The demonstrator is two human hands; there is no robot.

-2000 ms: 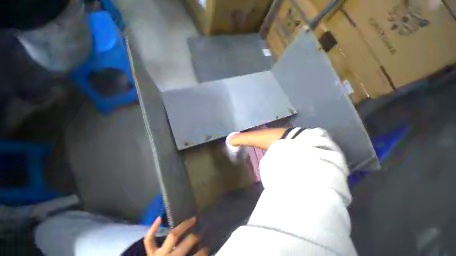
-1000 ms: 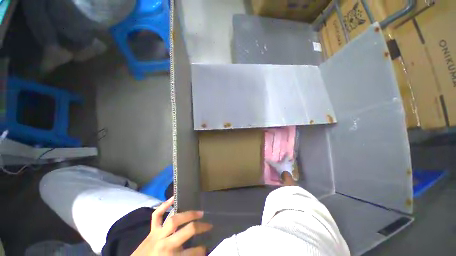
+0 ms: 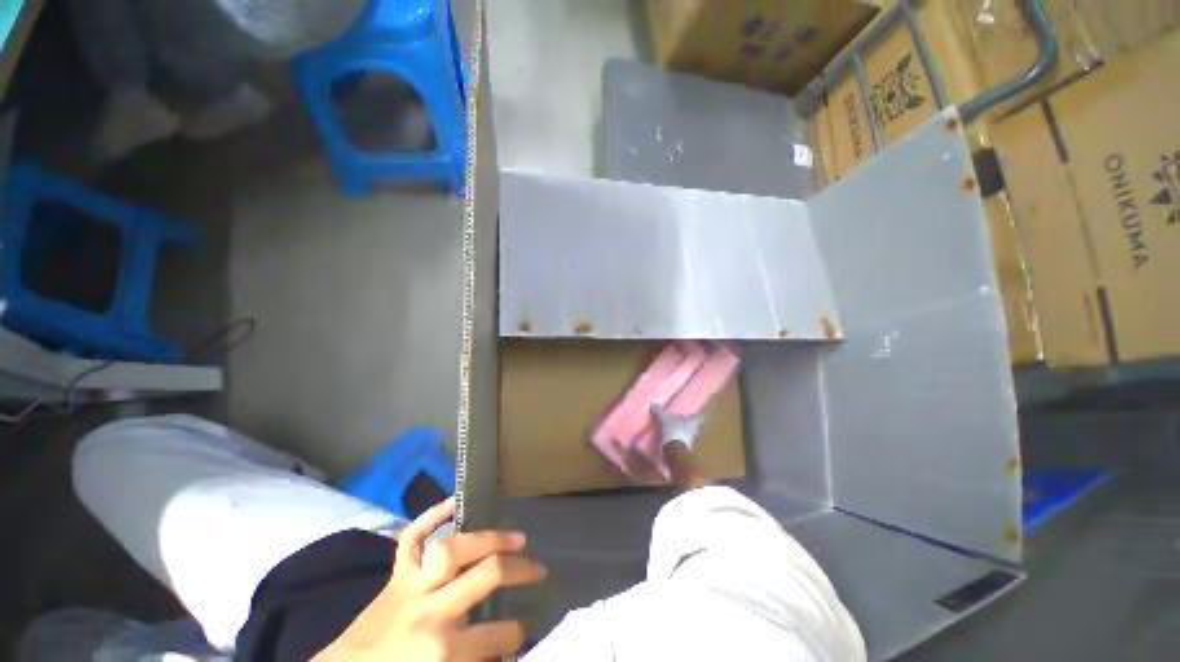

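Observation:
A large grey box (image 3: 916,330) with raised flaps stands open in front of me. A brown cardboard sheet (image 3: 557,414) lies deep inside it. Several pink bagged parts (image 3: 628,420) lie slanted side by side over the cardboard. My right hand (image 3: 678,427), in a white glove, reaches down and grips the pink parts at their right side; its fingertips are small and partly unclear. My bare left hand (image 3: 453,592) is hooked over the top edge of the box's left wall, fingers spread.
Blue stools (image 3: 388,97) stand on the floor at the left, with a person's legs behind. Brown cartons (image 3: 1100,220) are stacked at the right behind a metal rail (image 3: 1051,52). A flat grey panel (image 3: 699,129) lies beyond the box. A blue item (image 3: 1055,495) shows at far right.
The pink parts have shifted left from the box's right side onto the cardboard and turned slantwise, with my right hand on them. My left hand stays on the box's edge.

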